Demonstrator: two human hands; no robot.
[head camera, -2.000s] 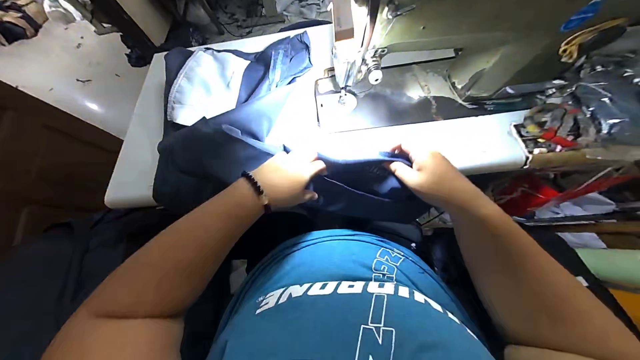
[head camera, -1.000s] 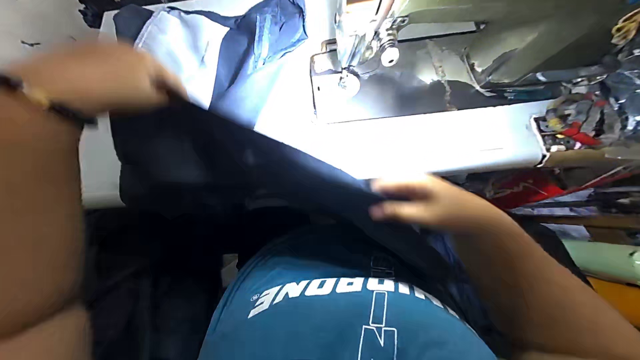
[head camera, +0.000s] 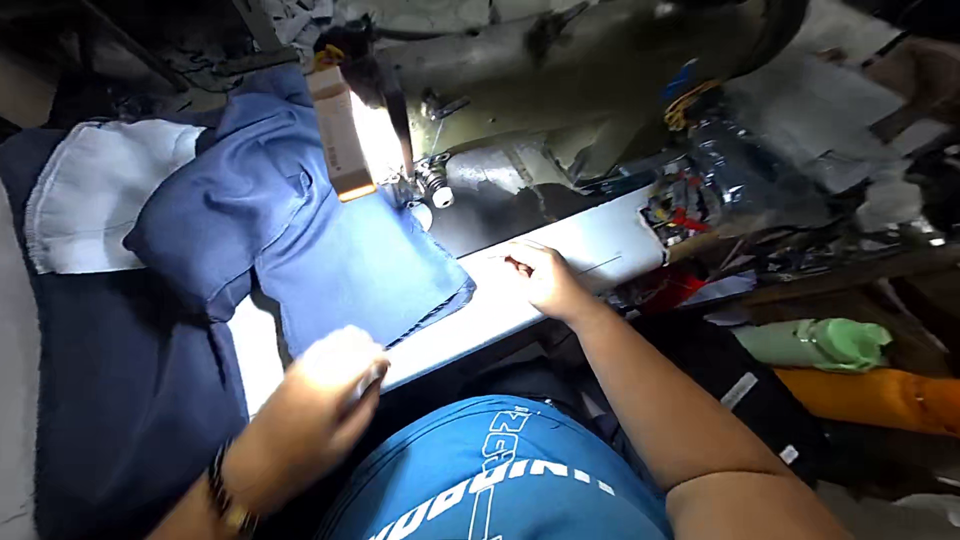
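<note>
Blue fabric (head camera: 352, 262) lies spread over the white table, its upper edge by the needle area of a sewing machine (head camera: 517, 97). A pale lining piece (head camera: 112, 195) lies on the darker cloth at the left. My left hand (head camera: 322, 412), blurred, is at the fabric's lower edge, its fingers curled around a small metallic-looking thing that I cannot identify. My right hand (head camera: 544, 277) rests over the white tabletop, right of the fabric's corner, with fingers curled; no cloth shows in it.
A lit lamp (head camera: 345, 142) stands in front of the machine head. Right of the tabletop (head camera: 600, 232) lie small tools and red bits (head camera: 686, 217) beside clear plastic (head camera: 757, 180). Green (head camera: 817, 341) and orange rolls (head camera: 877, 397) are at the lower right.
The dark cloth, held between both hands earlier, now lies spread on the table by the machine. My right hand has let go of it. The view has turned and shifted.
</note>
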